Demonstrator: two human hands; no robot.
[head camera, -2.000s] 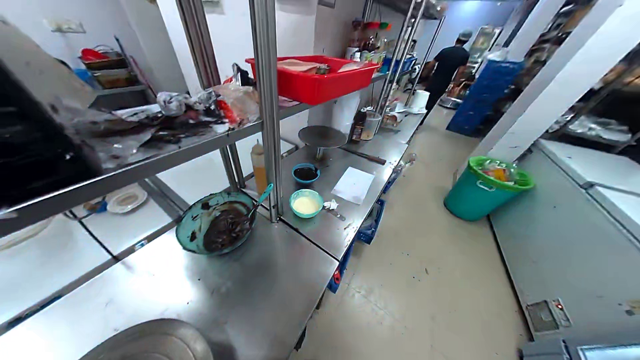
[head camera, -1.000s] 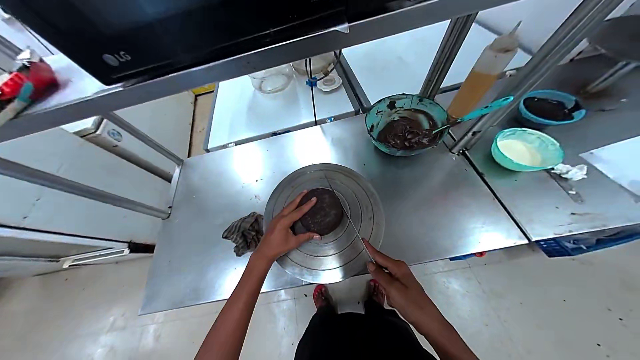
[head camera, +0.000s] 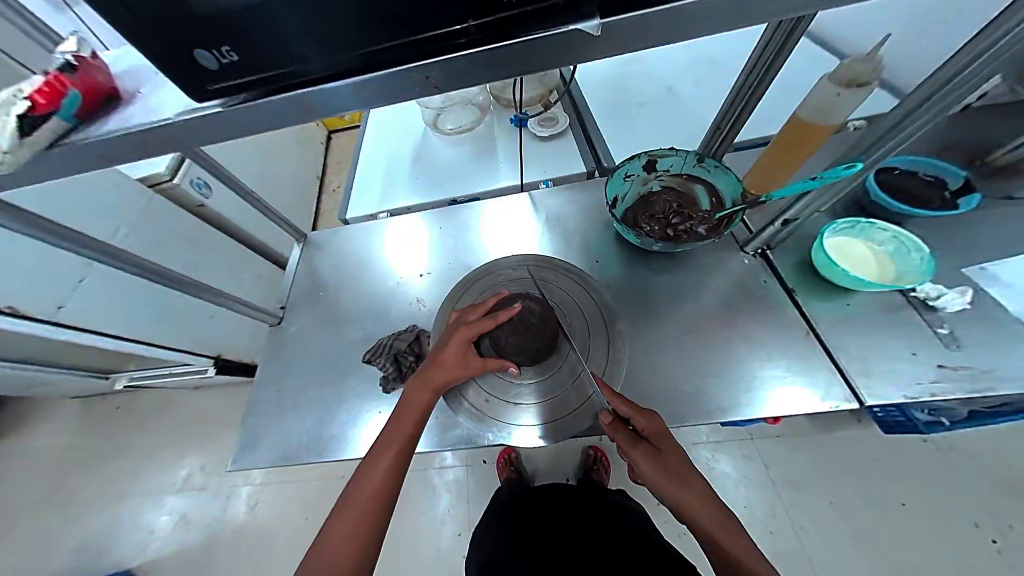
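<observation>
A round dark chocolate cake (head camera: 528, 330) rests on a ringed metal turntable (head camera: 512, 408) on the steel table. Curled around the cake's left side is my left hand (head camera: 472, 340), thumb at the near edge and fingers on top. My right hand (head camera: 644, 436) grips a long thin knife (head camera: 570, 340), whose blade lies along the cake's right side with its tip pointing away from me. Whether the edge touches the cake, I cannot tell. A crumpled dark striped cloth (head camera: 398, 357) lies left of the turntable.
Behind and right stand a teal bowl of chocolate mixture (head camera: 676, 200) with a spatula (head camera: 812, 182), a squeeze bottle (head camera: 808, 128), a bowl of cream (head camera: 872, 254) and a blue bowl of dark mixture (head camera: 922, 186). A shelf rail (head camera: 416, 80) with a microwave (head camera: 360, 32) overhangs the back.
The view has swung from along the counter to down over the turntable. Since one second ago, both hands keep nearly the same places at the cake and knife.
</observation>
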